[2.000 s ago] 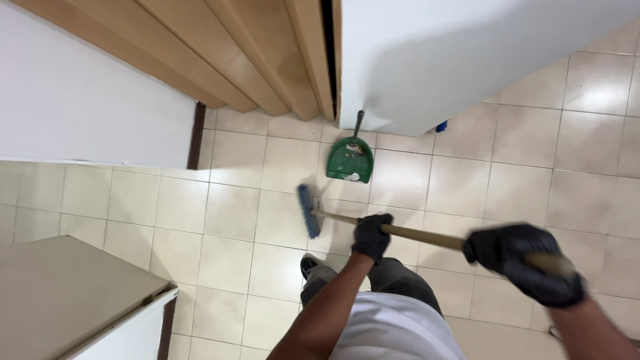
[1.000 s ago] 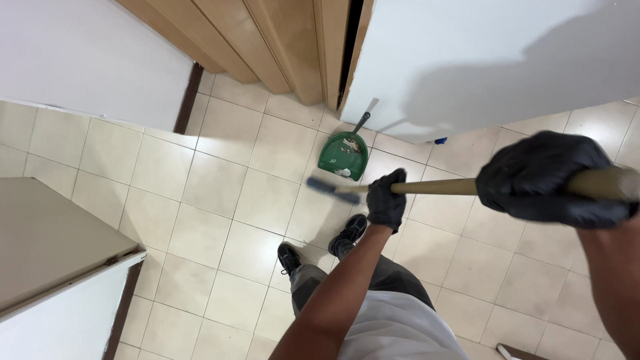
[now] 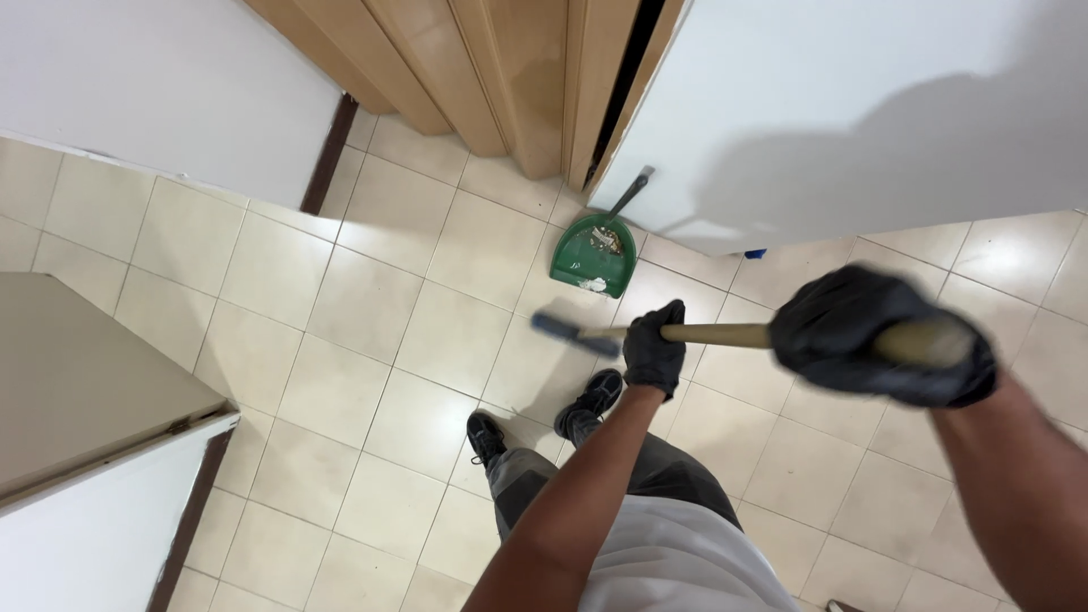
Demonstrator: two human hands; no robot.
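Observation:
Both my hands wear black gloves and grip the pale handle of a broom (image 3: pixel 718 334). My left hand (image 3: pixel 654 348) closes around the handle's lower part, near the broom head. Higher up, my right hand (image 3: pixel 880 336) is wrapped around the top end, somewhat blurred. The blue broom head (image 3: pixel 576 333) is over the floor tiles just below the dustpan's front edge, with a gap between them. A green dustpan (image 3: pixel 593 257) lies on the floor by the wall corner, holding some debris and whitish scraps, its dark handle pointing to the wall.
A tan folding door (image 3: pixel 501 76) stands at the top beside a white wall (image 3: pixel 765 127). A small blue object (image 3: pixel 755 253) is at that wall's foot. At the left are another white wall (image 3: pixel 170 85) and a beige panel (image 3: pixel 93 382). My black shoes (image 3: pixel 486 438) stand on the tiled floor.
The broom head was left of and below the dustpan two seconds ago, then close to its front edge; now it is slightly farther from that edge. Both hands have kept hold of the handle.

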